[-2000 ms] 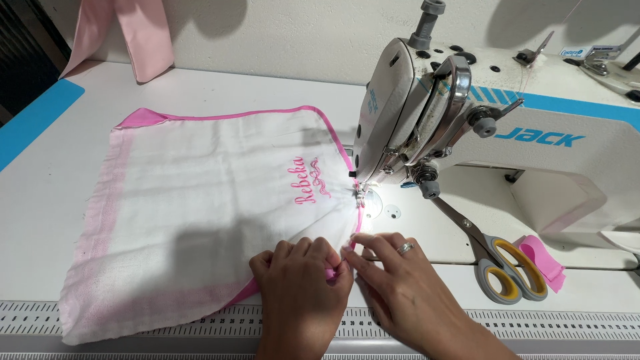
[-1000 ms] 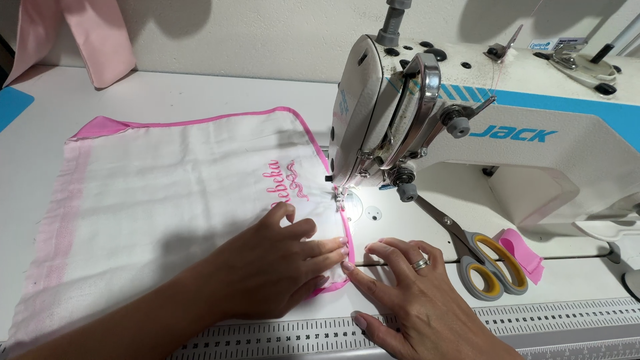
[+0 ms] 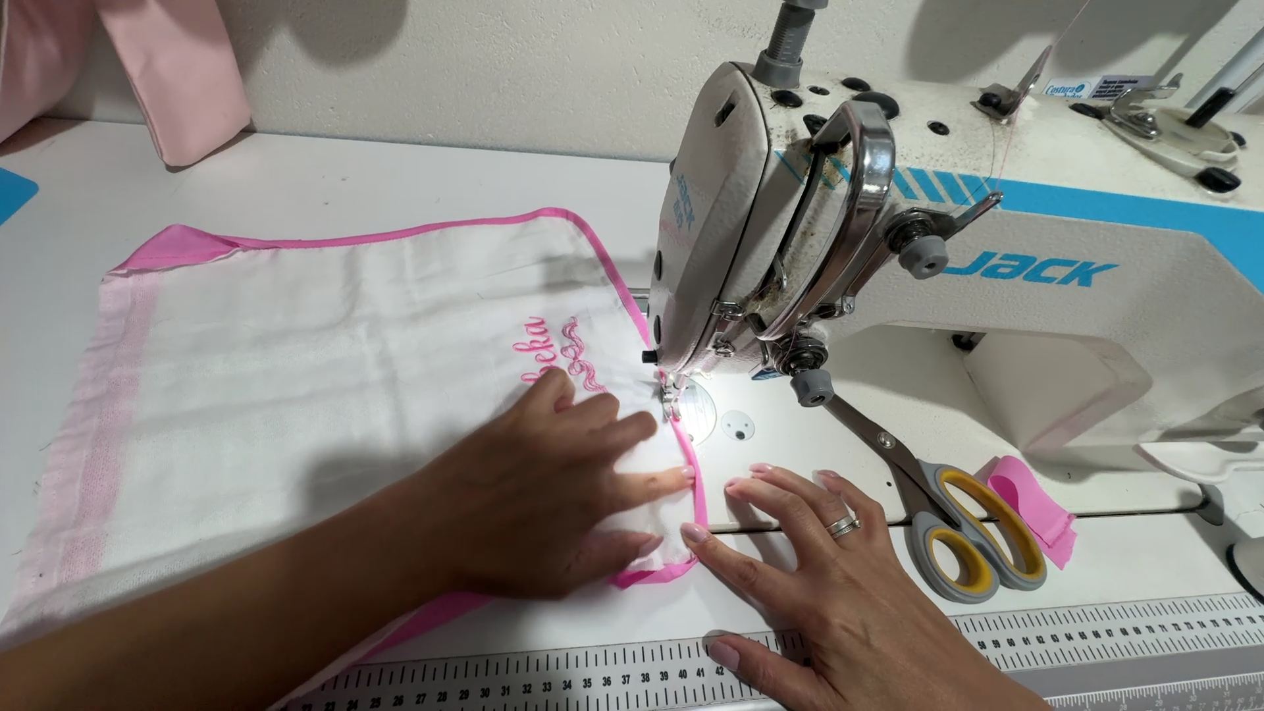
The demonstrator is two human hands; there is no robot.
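Observation:
A white cloth (image 3: 296, 395) with a pink bias-tape edge (image 3: 464, 225) and pink embroidery lies flat, its right edge under the presser foot (image 3: 671, 397) of a Jack sewing machine (image 3: 1047, 227). Across the cloth reaches my left hand (image 3: 553, 484), fingers apart and pressing on it, the index fingertip at the pink edge just below the foot. My right hand (image 3: 820, 563) rests spread on the table, a ring on one finger. Its index fingertip touches the pink edge near the cloth's lower right corner, and its thumb is over the ruler strip. Part of the embroidery is hidden by my left hand.
Scissors with grey and yellow handles (image 3: 973, 543) lie right of my right hand, blades toward the machine. Beside them is a pink fabric scrap (image 3: 1032, 509). A printed ruler strip (image 3: 553, 681) runs along the front edge. Pale pink fabric (image 3: 178, 79) hangs at the back left.
My hands were close together on the pink edge two seconds ago; now they are apart, my left hand lying flatter across the cloth near the embroidery. The view has shifted somewhat.

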